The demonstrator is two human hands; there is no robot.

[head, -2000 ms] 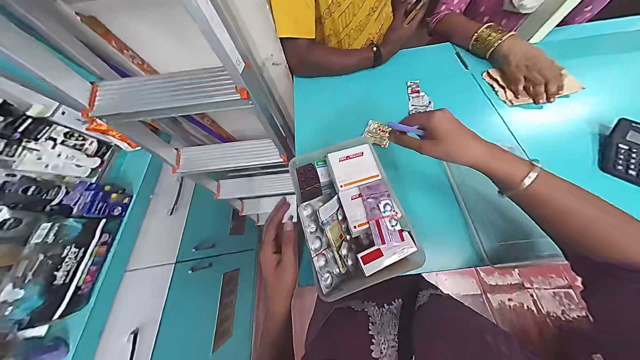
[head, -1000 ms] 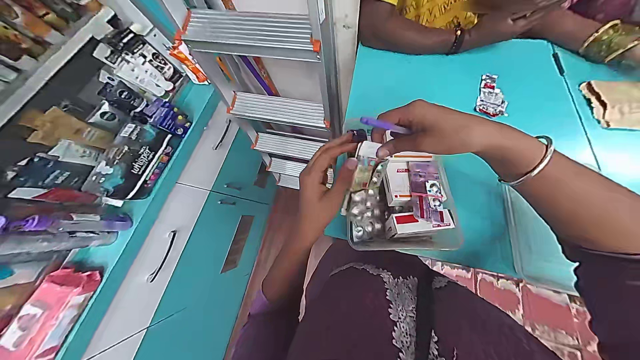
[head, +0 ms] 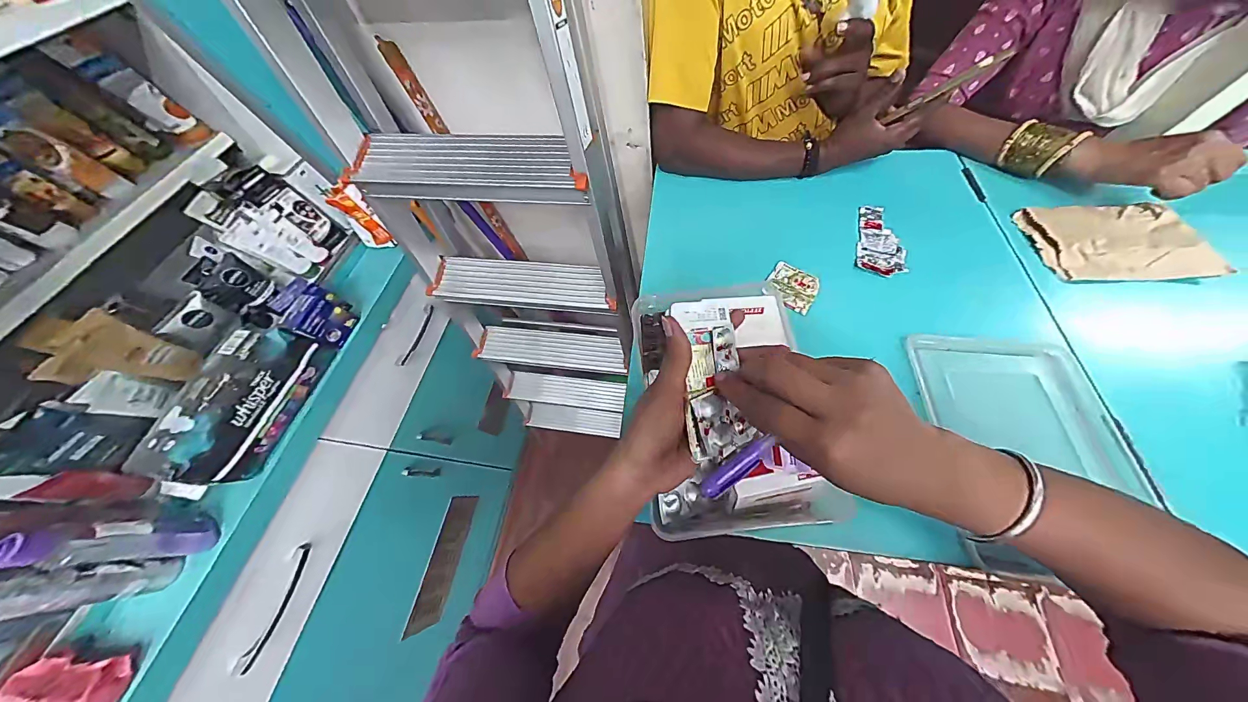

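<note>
My left hand [head: 665, 419] holds several packs, among them a foil blister pack [head: 715, 421] and a white box, above a clear plastic container [head: 673, 526]. My right hand [head: 838, 419] touches the packs with its fingertips and keeps purple-handled scissors or a similar purple tool [head: 736, 468] in its grip; its far end is hidden. White and red medicine boxes [head: 765, 324] and more blister packs lie in the container. A gold-green foil strip [head: 795, 287] lies just beyond the container, and silver blister strips [head: 880, 242] lie farther back on the turquoise table.
A clear plastic lid [head: 1033, 409] lies to the right of the container. Behind it is a brown paper bag [head: 1121, 244]. Two people sit across the table, their forearms at its far edge. An aluminium stepladder [head: 526, 283] and stocked shelves stand at the left.
The gold-green strip, between my right fingers two seconds ago, now lies on the table. My left hand has moved from beside the container to above it and taken hold of packs.
</note>
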